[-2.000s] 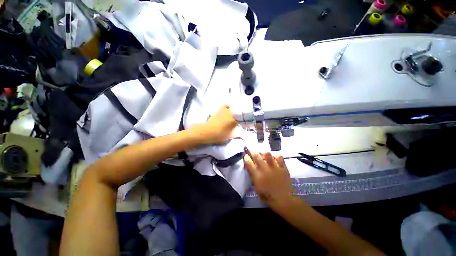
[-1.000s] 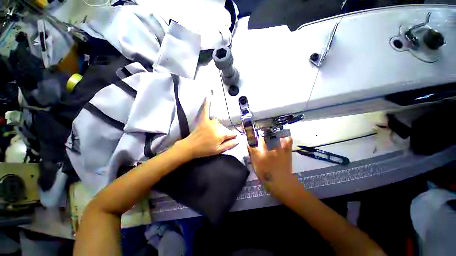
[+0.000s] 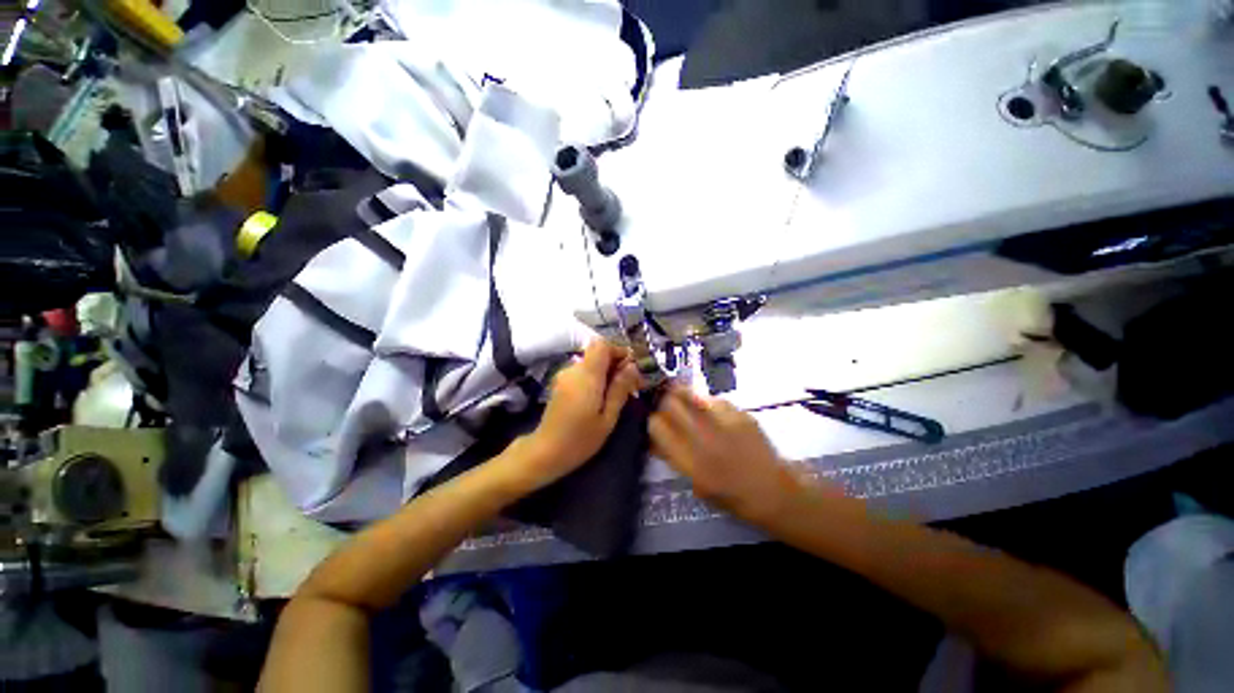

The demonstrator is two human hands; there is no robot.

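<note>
The whitish garment with dark stripes (image 3: pixel 433 298) lies bunched left of the needle. A dark grey panel (image 3: pixel 602 494) hangs below the fingers toward the table's front edge. My left hand (image 3: pixel 585 406) pinches the cloth edge just left of the presser foot (image 3: pixel 647 359). My right hand (image 3: pixel 711 440) is bent at the foot's lower right, fingertips close to the left ones; it is blurred and whatever is between its fingers is hidden. The needle area is partly glared out.
The white sewing machine head (image 3: pixel 920 163) spans the upper right. Dark snips (image 3: pixel 877 416) lie right of my right hand. A ruler tape (image 3: pixel 947 467) runs along the front edge. An older cream machine (image 3: pixel 95 481) stands at left.
My left hand went from gripping cloth to spread flat, then to pinching at the foot. My right hand has drawn slightly back from the foot. The dark panel's corner now hangs under the hands.
</note>
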